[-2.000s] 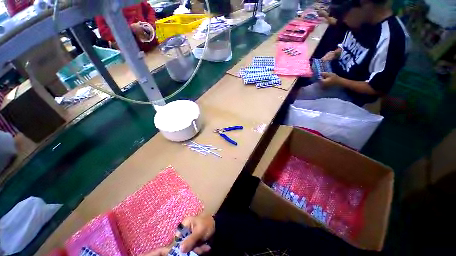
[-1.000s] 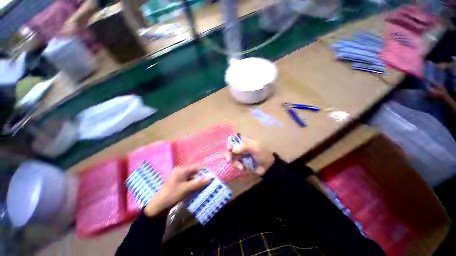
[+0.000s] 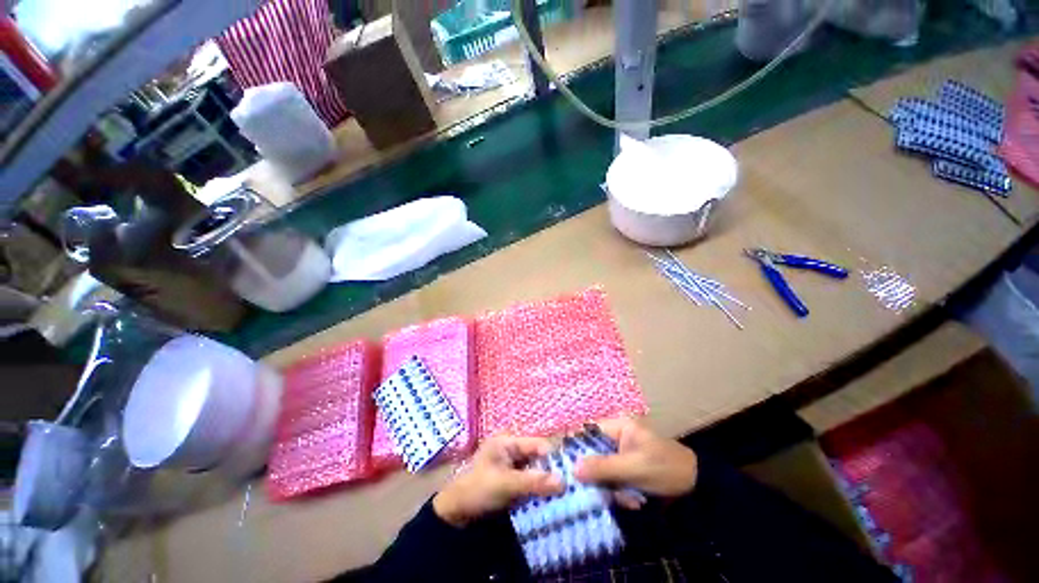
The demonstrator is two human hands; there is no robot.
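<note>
My left hand [image 3: 497, 478] grips the left edge of a PCB panel [image 3: 564, 526], white with rows of dark dots, held over my lap. My right hand [image 3: 645, 460] grips the upper right of the same panel and a dark-edged strip at its top. Another PCB panel [image 3: 417, 412] lies tilted on a wrapped pink stack [image 3: 458, 342]. A second wrapped pink stack [image 3: 321, 421] is left of it. A flat pink bubble wrap sheet [image 3: 558, 362] lies to the right, just beyond my hands.
Blue-handled cutters [image 3: 788, 273] lie open on the cardboard-covered bench [image 3: 820, 205], beside white sticks [image 3: 701, 287] and a white tub [image 3: 670, 191]. Blue-white boards [image 3: 951, 128] lie far right. A cardboard box [image 3: 900, 387] is below at right. A white bag [image 3: 405, 239] and clear-lidded vessels are on the green belt.
The view has swung left. My left hand has moved right, and both hands have come together on one panel over my lap. The other panel stays on the pink stack.
</note>
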